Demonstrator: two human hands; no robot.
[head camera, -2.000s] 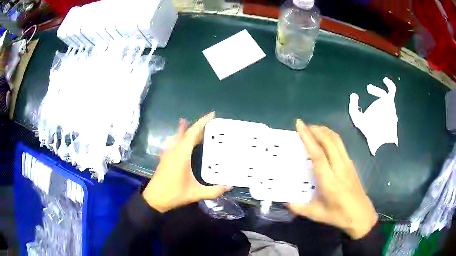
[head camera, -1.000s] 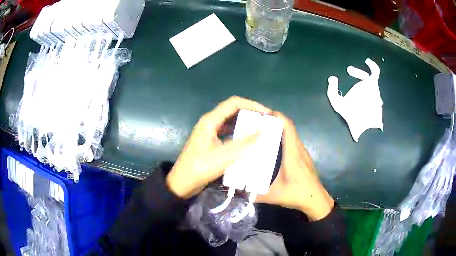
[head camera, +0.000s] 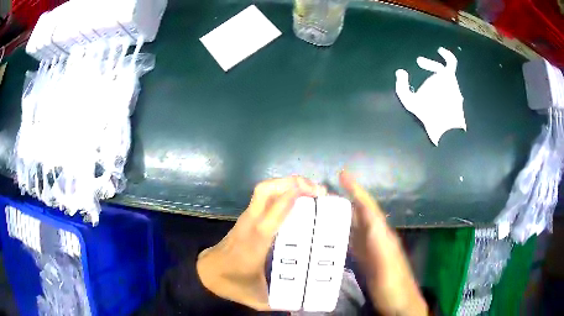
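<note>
Two white power strips (head camera: 310, 253) are held pressed together side by side in front of me, narrow sides up, each showing a few small slots. My left hand (head camera: 250, 241) grips them from the left, fingers over the far end. My right hand (head camera: 377, 247) is blurred close along their right side, fingers stretched away from me; whether it touches them is unclear. Part of a clear bag (head camera: 351, 293) shows beside their near end. A white glove (head camera: 438, 102) lies alone on the dark green bench (head camera: 247, 129), right of centre.
Stacked strips (head camera: 93, 24) with bagged cords (head camera: 74, 123) are at left, above a blue bin (head camera: 120, 259). More strips (head camera: 539, 86) stand far right, near a green bin (head camera: 442, 265). A white card (head camera: 241, 38) and a clear bottle (head camera: 318, 21), cut off by the frame, are at the back.
The strips have turned from outlet faces to flat plain sides, then to their slotted narrow sides. Both hands are lower in view, and the right hand has shifted along the strips' right side.
</note>
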